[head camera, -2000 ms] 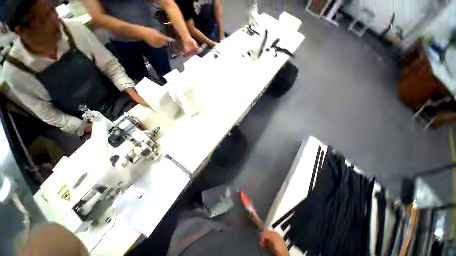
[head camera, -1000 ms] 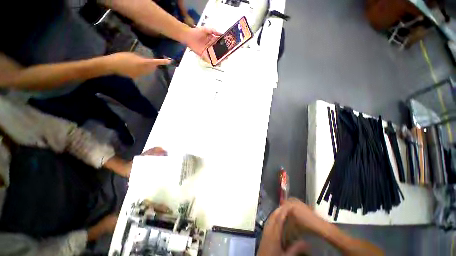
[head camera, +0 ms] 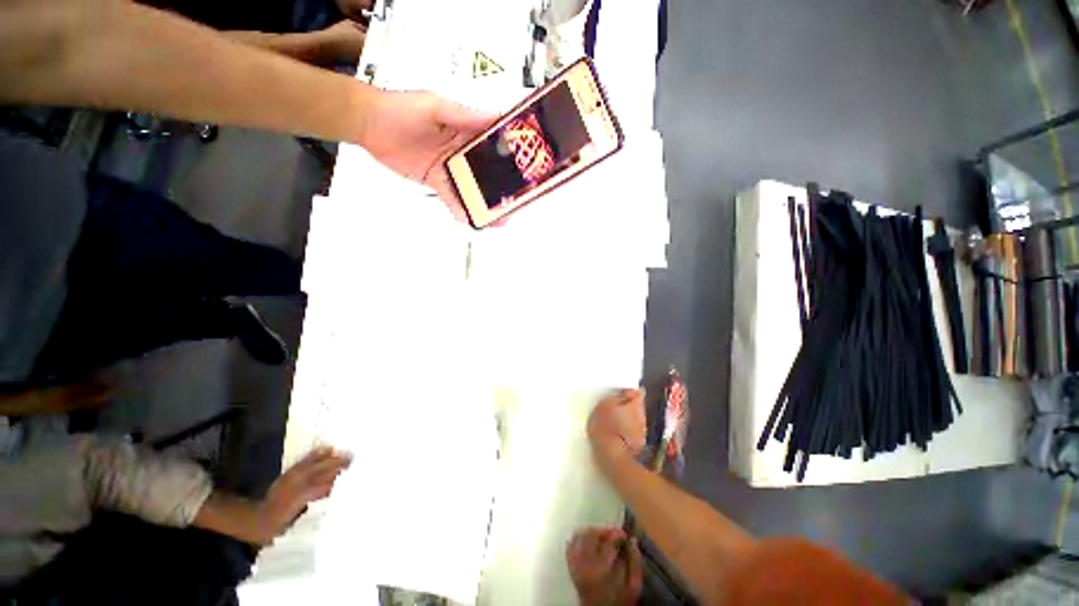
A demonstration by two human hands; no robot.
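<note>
A broom's red head shows over the floor just right of the white table. Its thin stick runs down under my right forearm towards my left hand. My left hand, at the bottom centre and cut off by the edge, has its fingers curled around what looks like the stick. My right hand lies with curled fingers on the table's right edge, its arm coming from the lower right; whether it holds anything is hidden.
Another person's hand holds a smartphone over the table. Another hand rests at the table's left edge. Black straps lie on a low white platform to the right, near rolled bundles and a metal-framed cart.
The view has swung along the table. My hands, close together before, are now apart, the right one on the table edge. The phone has come nearer; the sewing machine has left the lower view.
</note>
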